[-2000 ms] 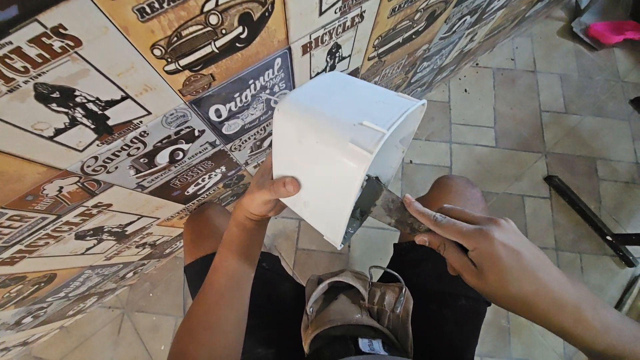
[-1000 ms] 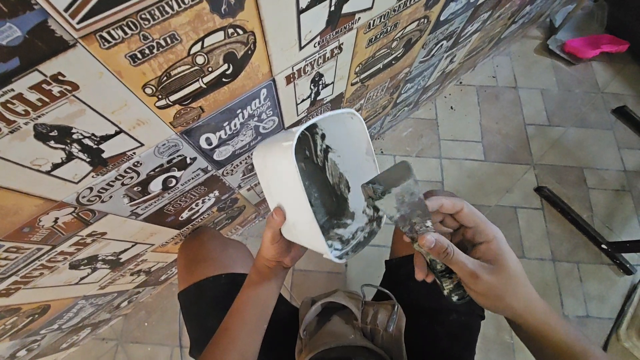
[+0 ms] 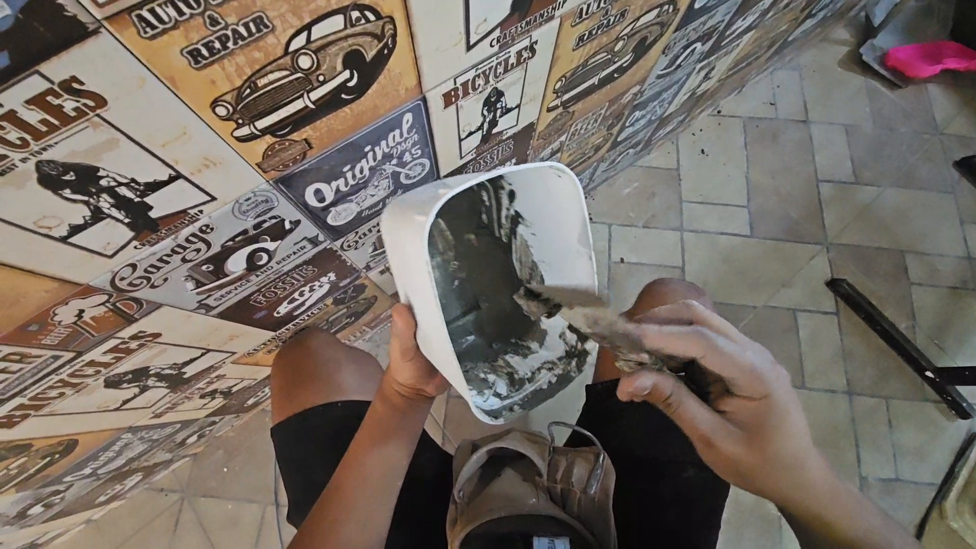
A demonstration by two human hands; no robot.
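Note:
My left hand [image 3: 412, 356] grips a white plastic tub [image 3: 415, 267] by its lower left side. The tub is tilted so its mouth faces right and towards me. Dark grey paste [image 3: 480, 267], like grout or mortar, coats much of its inside, with smeared patches near the lower rim. My right hand [image 3: 709, 374] holds a putty knife [image 3: 587, 309] by its smeared handle. The blade reaches over the tub's right rim, with a lump of paste at its tip. My fingers hide part of the handle.
A wall of printed tiles [image 3: 320, 84] runs along the left. Tiled floor [image 3: 747, 259] lies below and to the right, with dark crumbs near the wall. A black metal bar [image 3: 892, 343] lies at the right, and a bright pink object [image 3: 930, 59] at the upper right.
The tub was turned with its outside towards me two seconds ago; its inside now shows. A second ago the putty knife's flat blade faced me at the tub's right rim; now it is turned nearly edge-on.

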